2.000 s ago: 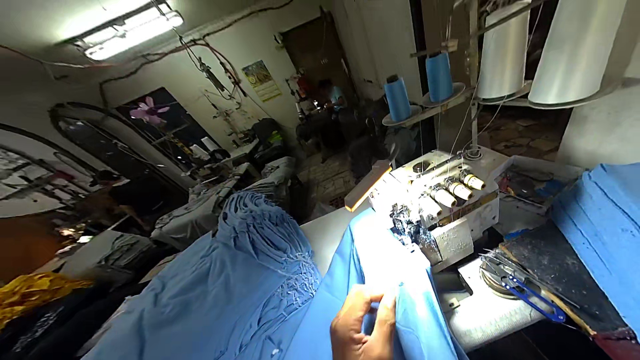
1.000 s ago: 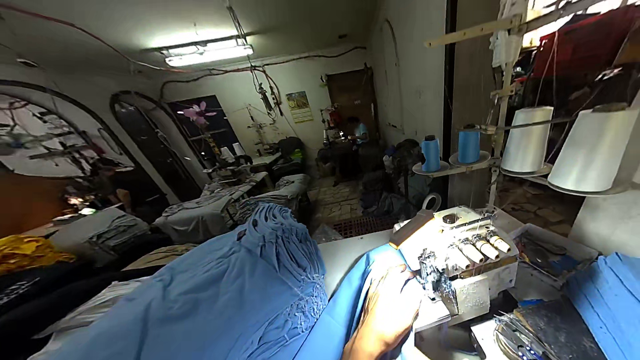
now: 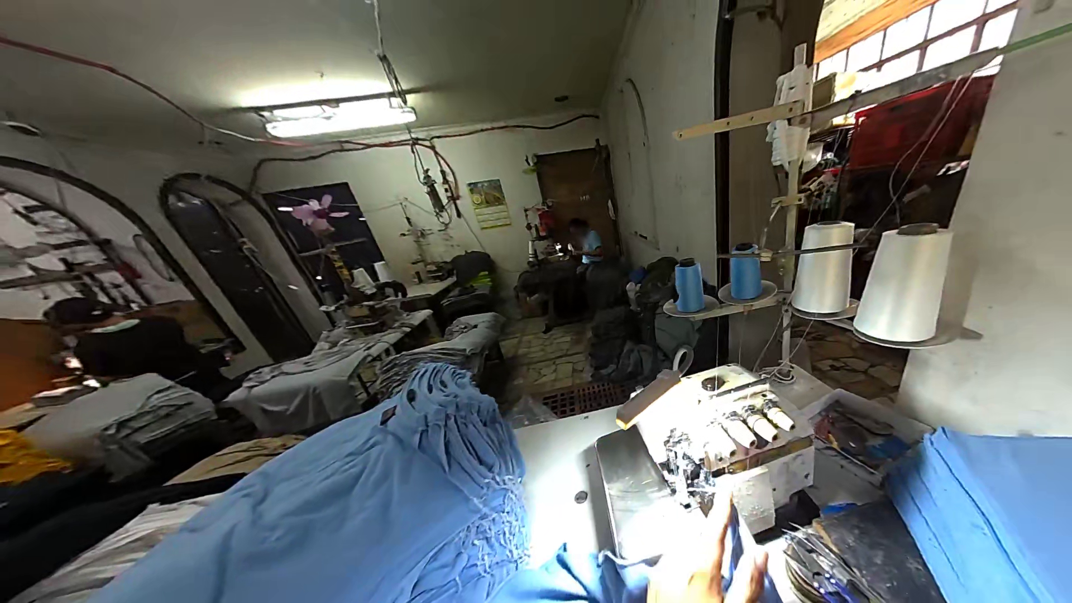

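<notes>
At the bottom, under the bright machine lamp, a hand [image 3: 712, 557] rests with blue fabric [image 3: 590, 578] by its fingers, close in front of the needle area of a white overlock sewing machine [image 3: 737, 419]. Glare hides part of it, and whether it is one hand or two overlapping I cannot tell. A dark blue fold shows between its fingers. Left of the machine lies a large heap of blue cloth pieces [image 3: 335, 494] with thread ends along its edge. Folded blue cloth [image 3: 988, 502] is stacked at the right.
White thread cones [image 3: 904, 285] and blue thread spools [image 3: 689, 286] stand on the thread stand. Scissors and metal tools [image 3: 825, 565] lie right of the machine, before a plastic tray [image 3: 863, 435]. One person [image 3: 590, 243] sits far back; another [image 3: 126, 339] is at the left.
The hand has moved from over the blue fabric left of the needle area to the front of the machine. The metal machine plate, covered by fabric before, now shows.
</notes>
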